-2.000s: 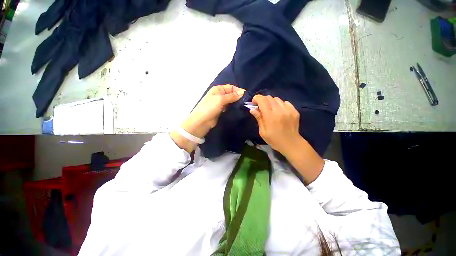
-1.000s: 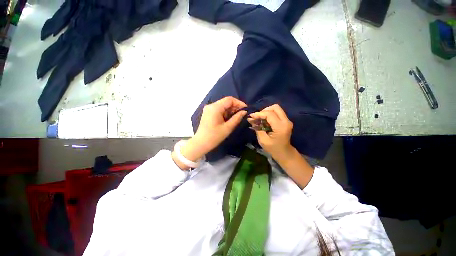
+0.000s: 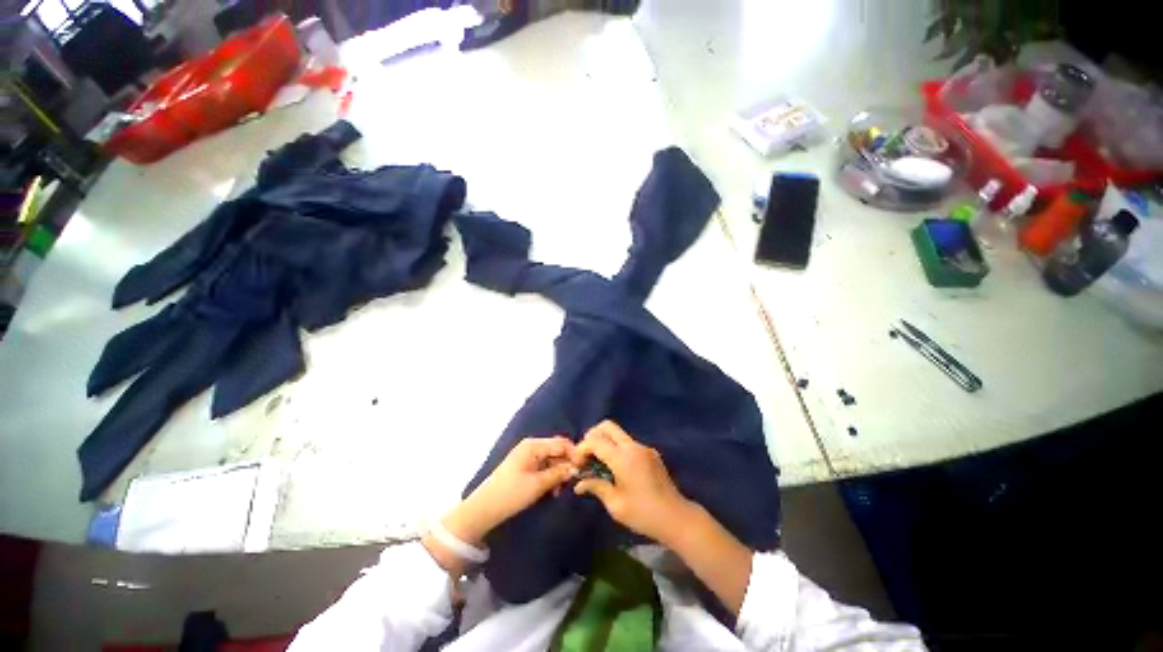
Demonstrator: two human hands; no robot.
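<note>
Navy trousers (image 3: 676, 382) lie on the table's near edge and over the wearer's front, their two legs crossing and reaching away. My left hand (image 3: 529, 474) pinches the navy cloth near the middle of the garment. My right hand (image 3: 628, 478) is close beside it, fingertips nearly touching the left ones. A small dark item with a light glint shows between the right fingers; it is too small to name and mostly hidden. The edge under the fingertips is also hidden.
Other navy garments (image 3: 319, 242) lie at left, a white sheet (image 3: 191, 510) at the near left edge. At right are a smartphone (image 3: 788, 219), snips (image 3: 937, 354), small dark squares (image 3: 846, 397), a green box (image 3: 949, 252), a round clear tub (image 3: 900, 166), bottles (image 3: 1053, 222) and red baskets (image 3: 211, 89).
The view has tilted up and shows more of the table's far side. Both hands remain at the navy cloth, fingertips now closer together. The pale bit seen earlier at the right fingertips no longer shows clearly.
</note>
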